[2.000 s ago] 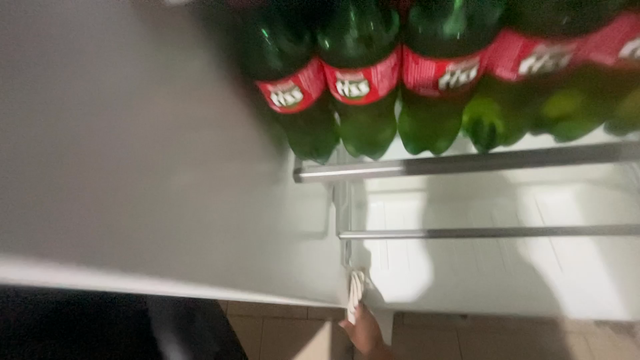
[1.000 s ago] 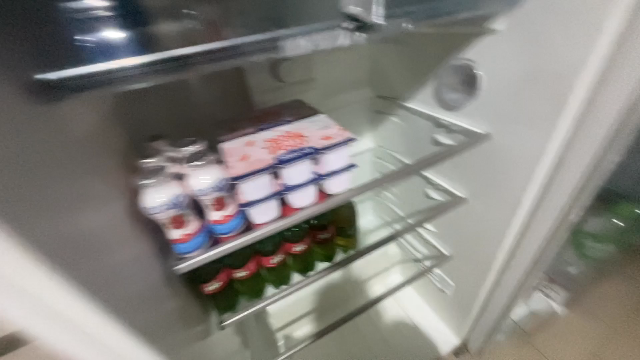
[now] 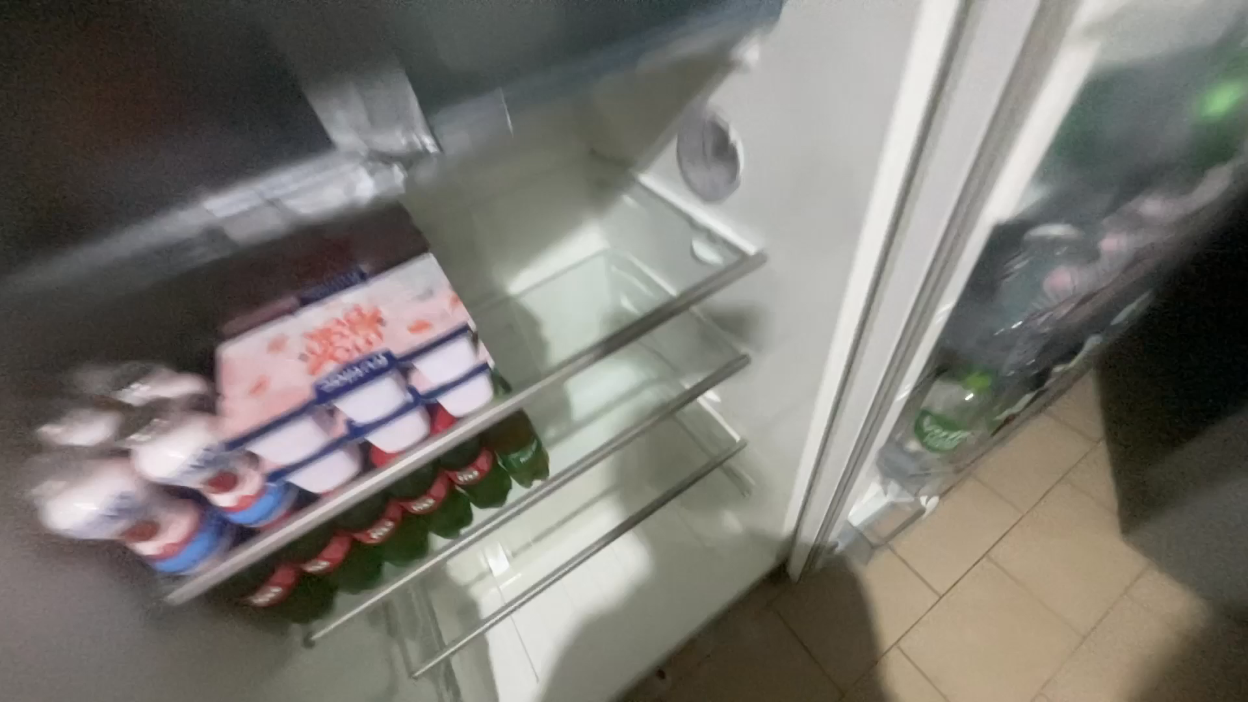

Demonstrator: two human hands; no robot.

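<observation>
Neither of my hands is in view. An open refrigerator fills most of the blurred picture. On a glass shelf with a metal front edge [image 3: 585,369] stand a pink and white multipack of yogurt cups [image 3: 361,366] and, to its left, several white drink bottles with blue and red labels [image 3: 180,507]. A row of green bottles with red labels [image 3: 424,517] shows beneath that shelf. Lower down are two more shelf edges, the lowest [image 3: 585,558] over the white inside floor of the refrigerator.
The refrigerator door [image 3: 902,292] stands open at the right, with several bottles in its racks, one of them clear with a green label [image 3: 951,414]. A dark upper shelf edge [image 3: 292,200] crosses the upper left. Beige floor tiles [image 3: 1024,526] lie below the door.
A hand with a pale cloth, low in the refrigerator two seconds ago, is out of view. The view has shifted from the lower shelves to the upper ones and the door.
</observation>
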